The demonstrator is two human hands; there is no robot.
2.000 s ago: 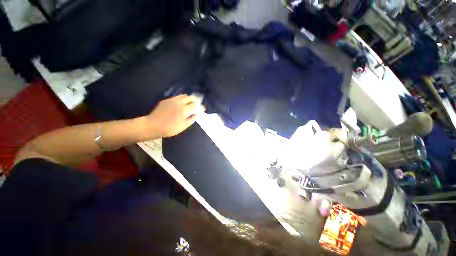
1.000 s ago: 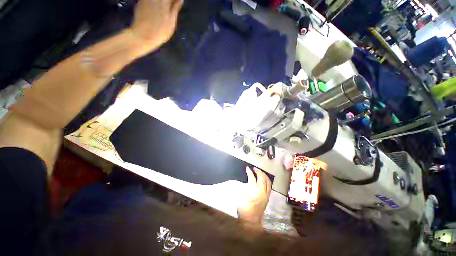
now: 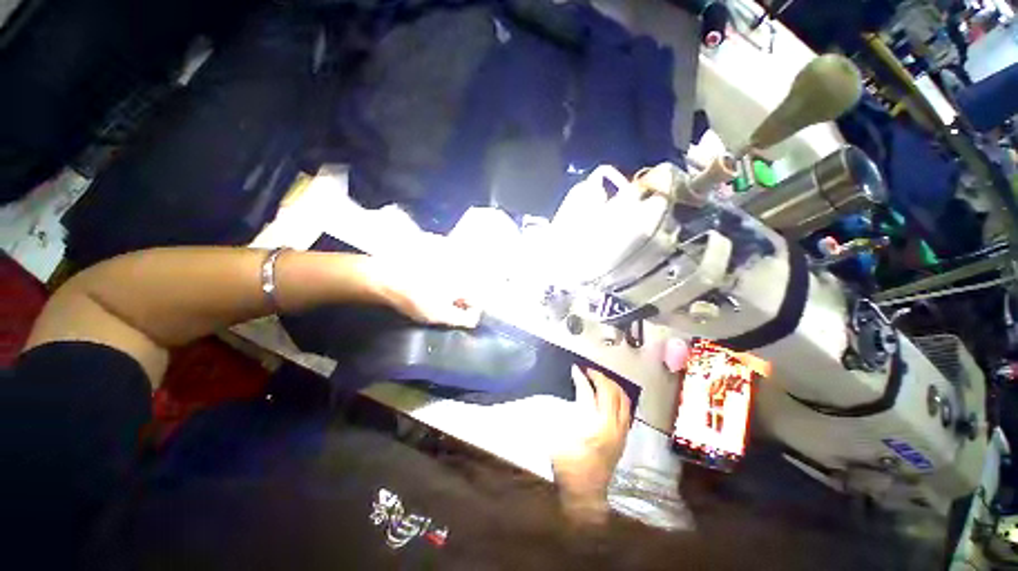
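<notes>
A long black cut piece (image 3: 558,370) lies across the bright table (image 3: 497,429). A smaller, greyer, shiny piece (image 3: 447,352) lies over its middle, slightly bulged. My left hand (image 3: 430,292) reaches in from the left, its curled fingertips on the smaller piece's upper edge; glare washes out the fingers. My right hand (image 3: 592,435) grips the black piece's right end, thumb and finger at its edge. The cream-white sewing machine (image 3: 742,284) is at right. Its needle area (image 3: 580,310) lies above and between my hands, partly lost in glare.
A navy and black fabric heap (image 3: 491,123) lies beyond the work area. A bright orange-red phone screen (image 3: 714,402) lies against the machine. A silver cylinder (image 3: 820,190) and a beige knob (image 3: 809,100) stand behind the head. Red plastic mesh (image 3: 212,374) shows at lower left.
My left hand has come down from the fabric heap to the table. The smaller piece now lies over the black one. My right hand stays at the black piece's right end.
</notes>
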